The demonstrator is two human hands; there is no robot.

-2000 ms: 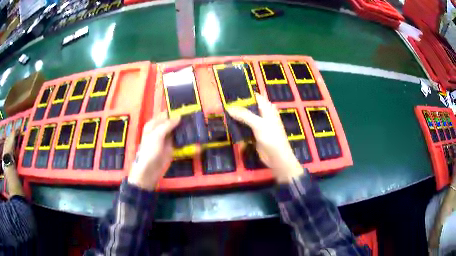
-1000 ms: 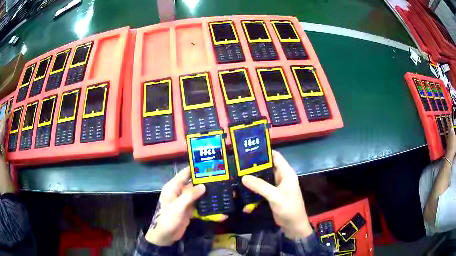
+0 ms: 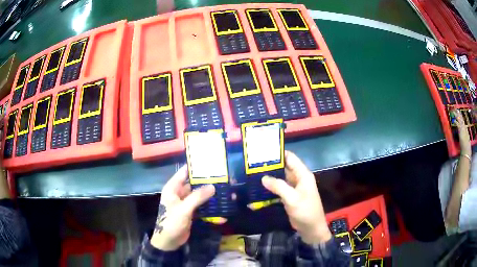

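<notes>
My left hand (image 3: 177,210) holds a keypad phone (image 3: 207,162) upright above my lap, thumb on its keys. My right hand (image 3: 299,201) holds a second keypad phone (image 3: 263,151) beside it, thumb on the upper keys. Both have yellow frames and lit, nearly white screens. Their tops overlap the near edge of the bench. Behind them a red-orange foam tray (image 3: 140,136) holds dark-screened phones in two rows, with two empty pockets (image 3: 192,43) at its back left. The fingers behind the phones are mostly hidden.
A second foam tray (image 3: 111,136) with phones and one empty pocket lies left. A red bin (image 3: 383,221) with jumbled phones is low right. Another tray (image 3: 445,130) is far right, with another person's hand (image 3: 462,126) over it. The green bench (image 3: 376,99) has a metal edge.
Both phones have gone from the tray to above my lap. Their screens changed from a text picture to nearly white. The view has shifted slightly, and the person at right now reaches over the far-right tray.
</notes>
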